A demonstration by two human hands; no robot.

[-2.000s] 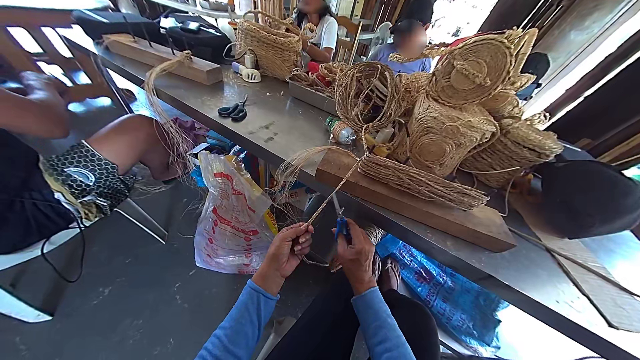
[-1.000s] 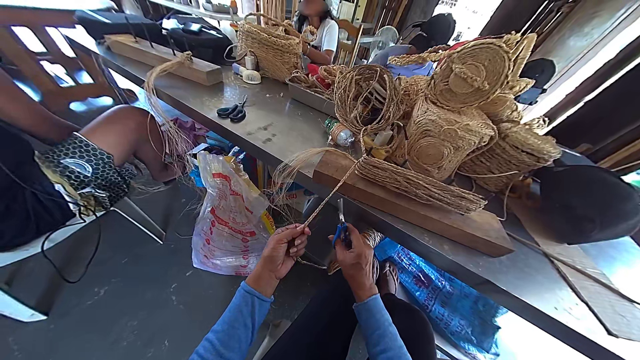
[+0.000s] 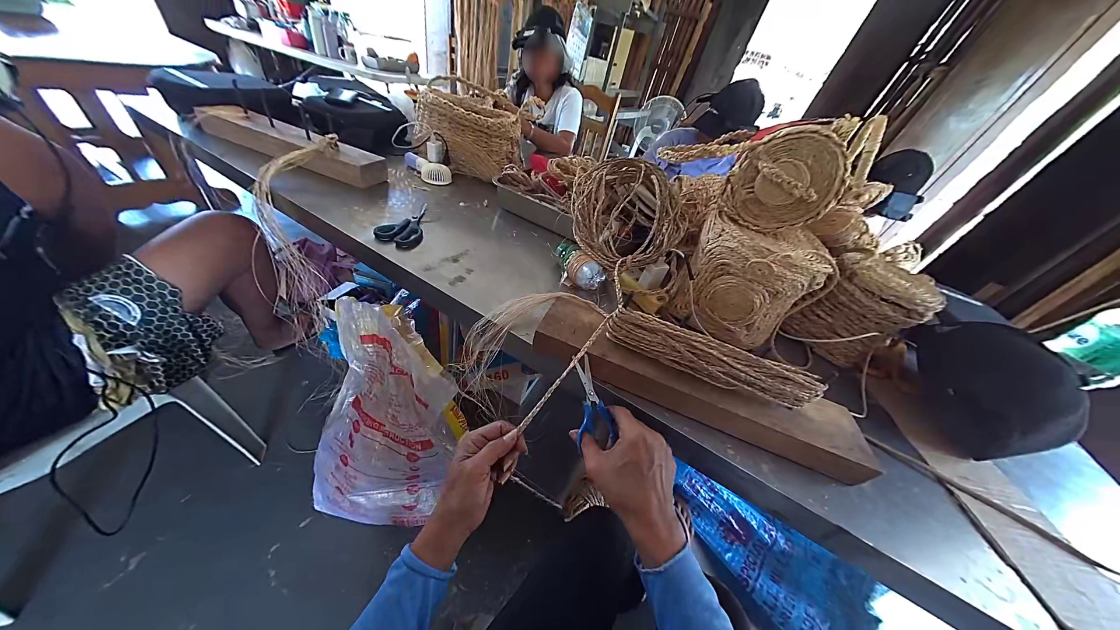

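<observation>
My left hand (image 3: 483, 468) pinches a braided fibre cord (image 3: 564, 372), which runs taut up to a bundle of braided rope (image 3: 709, 354) on a wooden block (image 3: 744, 420) at the table edge. In my right hand (image 3: 634, 472) are blue-handled scissors (image 3: 598, 413), blades pointing up, close to the right of the cord. Whether the blades touch the cord I cannot tell. Loose fibres (image 3: 516, 319) fan out left of the block. Below my hands the cord continues to a woven piece (image 3: 584, 499) near my lap, partly hidden.
Woven baskets (image 3: 761, 271) and a rope coil (image 3: 626, 214) crowd the metal table (image 3: 472, 254). Black-handled scissors (image 3: 401, 231) lie farther left. A plastic bag (image 3: 376, 429) stands beside the table. A person sits at the left; others are across the table. A black cap (image 3: 997, 389) is at the right.
The scissors in my right hand have moved from against the cord to slightly right of it. The person at the left has shifted an arm.
</observation>
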